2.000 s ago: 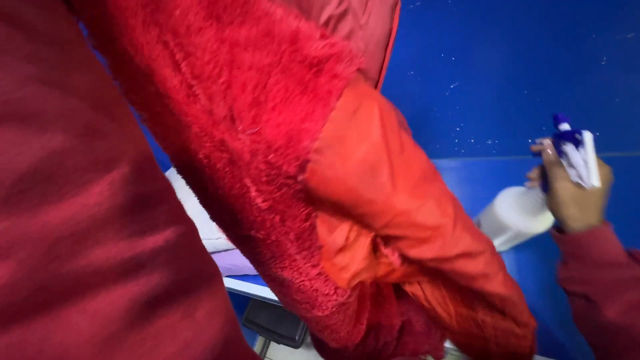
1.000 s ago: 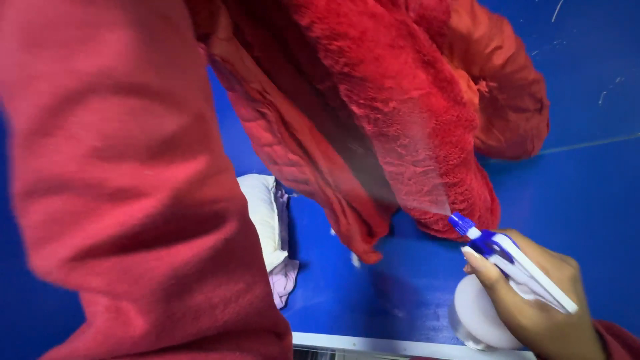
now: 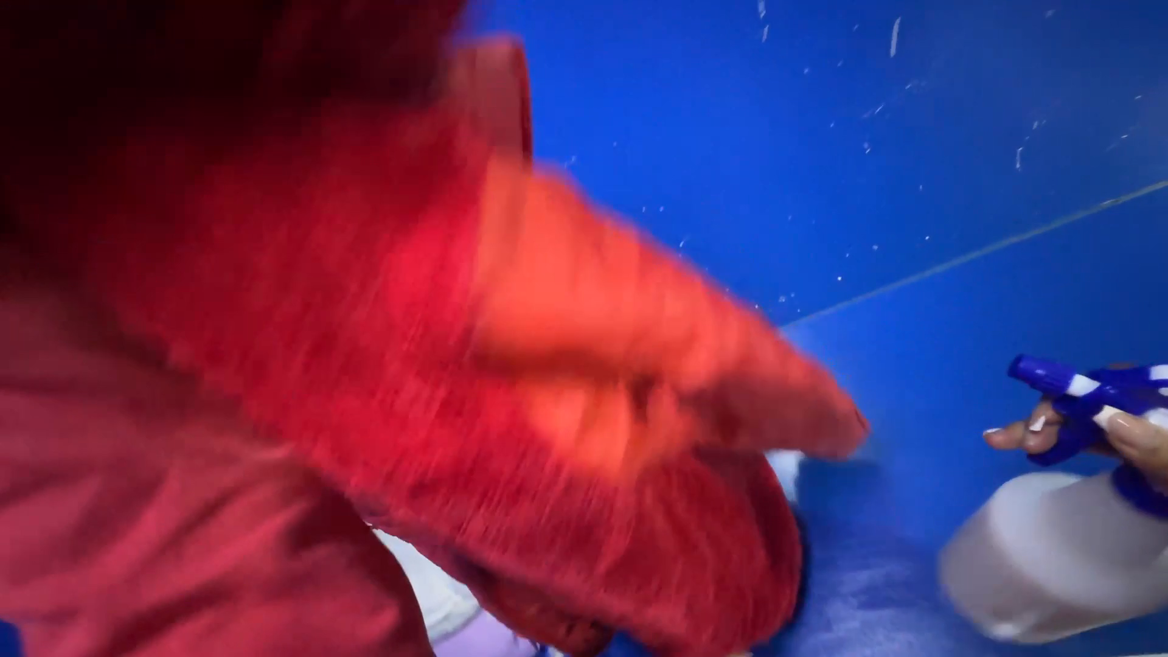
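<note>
At the right edge, my right hand (image 3: pixel 1118 433) is around the blue and white trigger head of a spray bottle (image 3: pixel 1049 561), whose translucent white body hangs below. The blue nozzle points left, toward a red fleecy garment (image 3: pixel 365 365) with a smooth orange-red part (image 3: pixel 620 310). This garment is blurred and spans the middle of the view. My left arm, in a red sleeve (image 3: pixel 182 529), reaches across the left side; the left hand itself is hidden behind the sleeve and garment.
A blue surface (image 3: pixel 912 119) with a thin seam and scattered white specks and scratches lies beneath. White cloth (image 3: pixel 424 584) and lilac cloth (image 3: pixel 488 636) show under the garment at the bottom.
A second ago spray came from the nozzle near the garment; now no spray shows and the bottle is farther from the fabric. The garment has been moved, with its orange-red part now in the middle.
</note>
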